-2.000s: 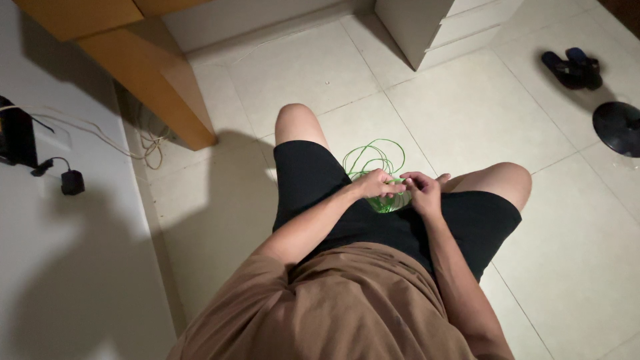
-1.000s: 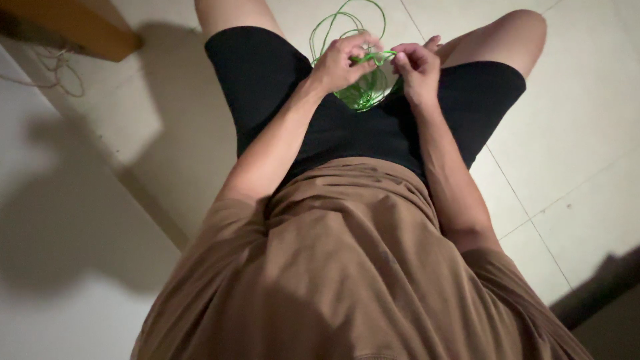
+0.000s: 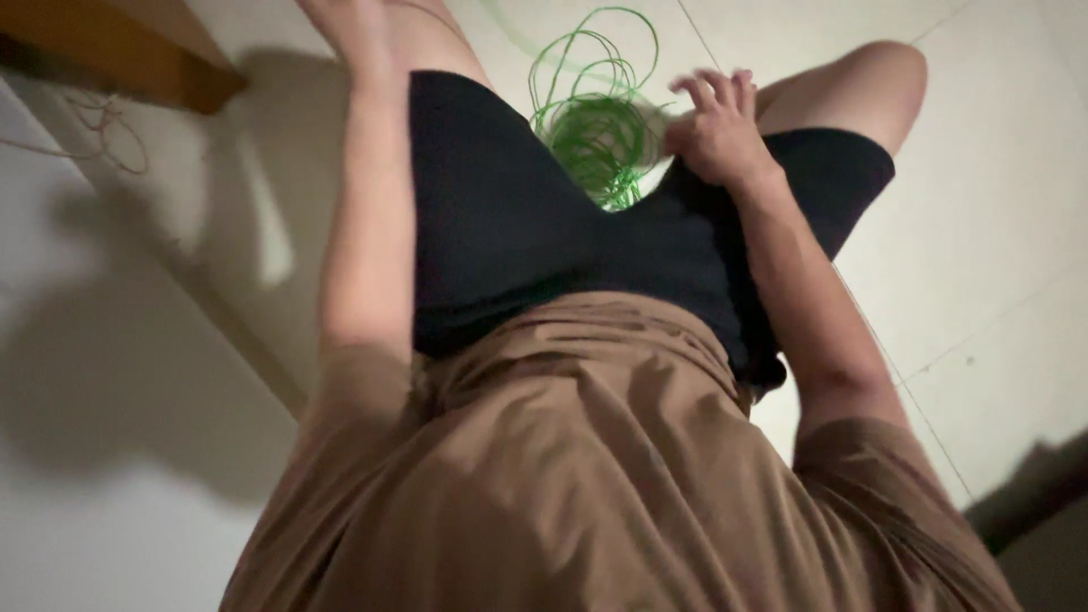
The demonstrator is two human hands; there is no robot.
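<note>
A loose tangle of thin green cord point(image 3: 599, 140) lies between my thighs, with several wide loops fanning out at its far side. My right hand point(image 3: 716, 127) is just right of the tangle, over the edge of my black shorts, its fingers spread and somewhat blurred; whether a strand runs to it I cannot tell. At the top left, my left hand point(image 3: 344, 25) is beyond my left thigh, partly cut off by the frame's edge and blurred. Its fingers are out of view, so what it holds, if anything, is hidden.
Pale floor tiles point(image 3: 1003, 255) surround my folded legs. A wooden furniture leg point(image 3: 170, 64) stands at the upper left, with a thin cable point(image 3: 106, 127) on the floor near it. The white wall point(image 3: 102, 544) runs along the left. A dark object point(image 3: 1033, 489) is at the lower right.
Both hands were together at the green cord; they have parted. My left hand has moved away to the upper left, and my right hand has opened beside the tangle.
</note>
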